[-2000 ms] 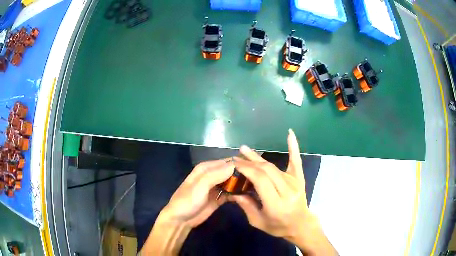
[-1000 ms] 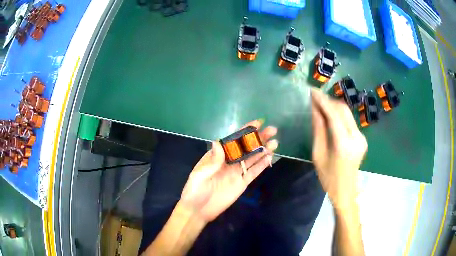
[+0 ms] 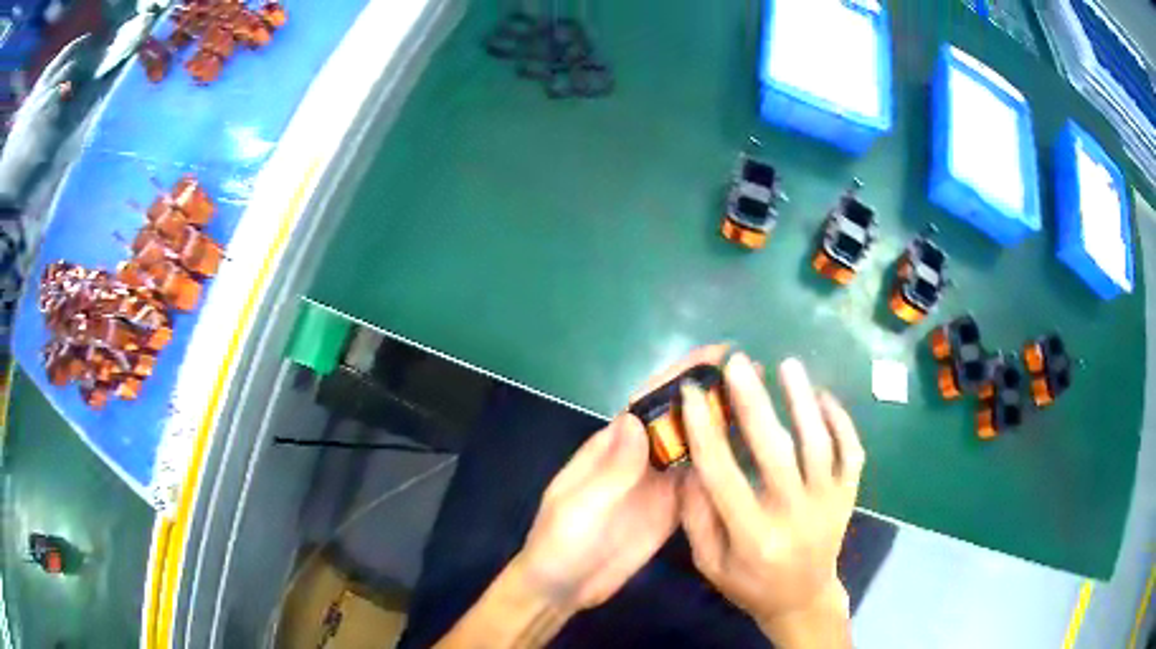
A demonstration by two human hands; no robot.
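Note:
A twin-coil unit (image 3: 669,431) with orange windings and a black frame is held between my hands at the bench's front edge. My left hand (image 3: 602,514) grips it from the left and below. My right hand (image 3: 773,494) lies over its right side, with fingers on the coils. My fingers hide much of the unit. A small white paper piece (image 3: 890,380) lies on the green bench top to the right of my hands. Several framed coil units (image 3: 846,238) stand beyond it on the green top.
Three blue bins of white paper (image 3: 986,146) stand at the far right. Loose black frames (image 3: 552,53) lie at the far side. Bare copper coils (image 3: 108,330) lie on the blue mat (image 3: 241,121) at left. Another unit (image 3: 48,553) sits at lower left.
My right hand has come back from over the bench to the coil unit in my left hand. The view has turned, so the bench and its things appear shifted right and down.

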